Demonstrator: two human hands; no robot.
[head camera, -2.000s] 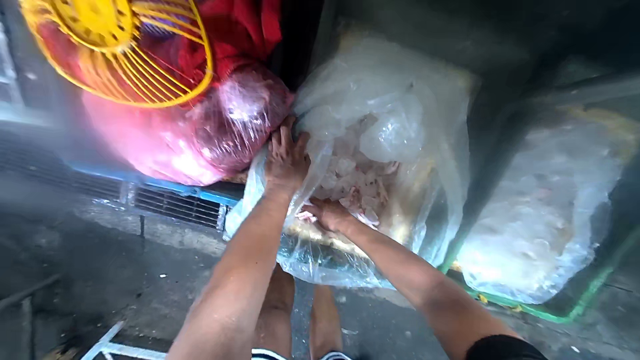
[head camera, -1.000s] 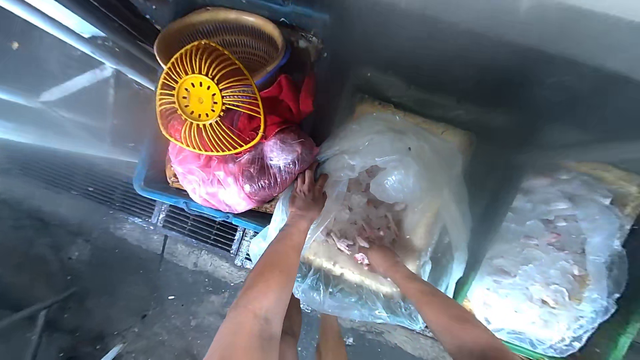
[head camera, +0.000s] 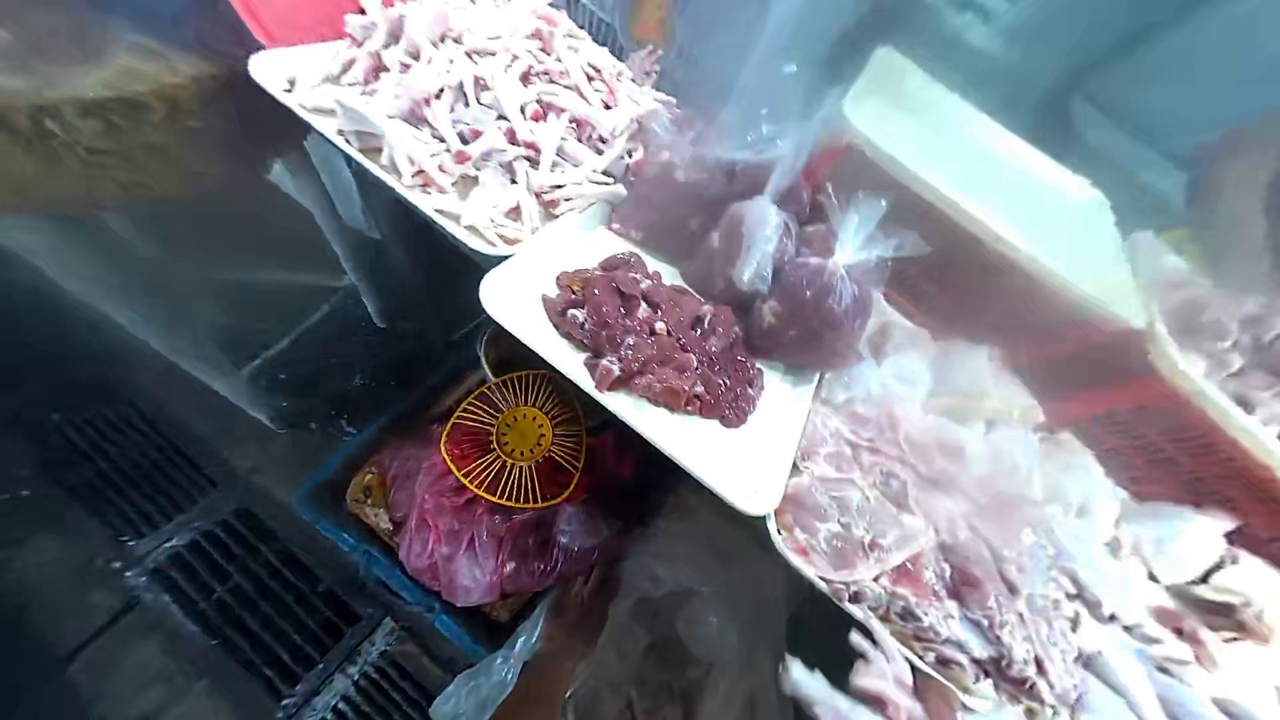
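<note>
My left hand (head camera: 592, 596), dark and blurred, is beside a pink plastic bag (head camera: 470, 545) in a blue crate (head camera: 385, 570), near the edge of a clear plastic bag (head camera: 495, 675); its fingers are hard to make out. At the bottom edge, pale raw meat pieces (head camera: 870, 680) hang over a brownish patch that may be part of my right hand; its grip is hidden. Above the crate, a white tray (head camera: 735, 475) holds dark red raw liver pieces (head camera: 655, 345). Knotted clear bags of dark meat (head camera: 815, 305) rest on the tray's far side.
Chicken feet (head camera: 500, 120) are heaped on a white tray at the upper left. Raw poultry pieces (head camera: 960, 560) cover the right side, beside a red crate (head camera: 1130, 410) and a white foam box (head camera: 1000, 190). A yellow plastic basket (head camera: 523, 435) lies on the pink bag. Floor grates (head camera: 250, 600) are lower left.
The view has swung up sharply to the trays of meat. Earlier, my right hand was among pieces in the open clear bag and my left hand was at its edge, beside the pink bag.
</note>
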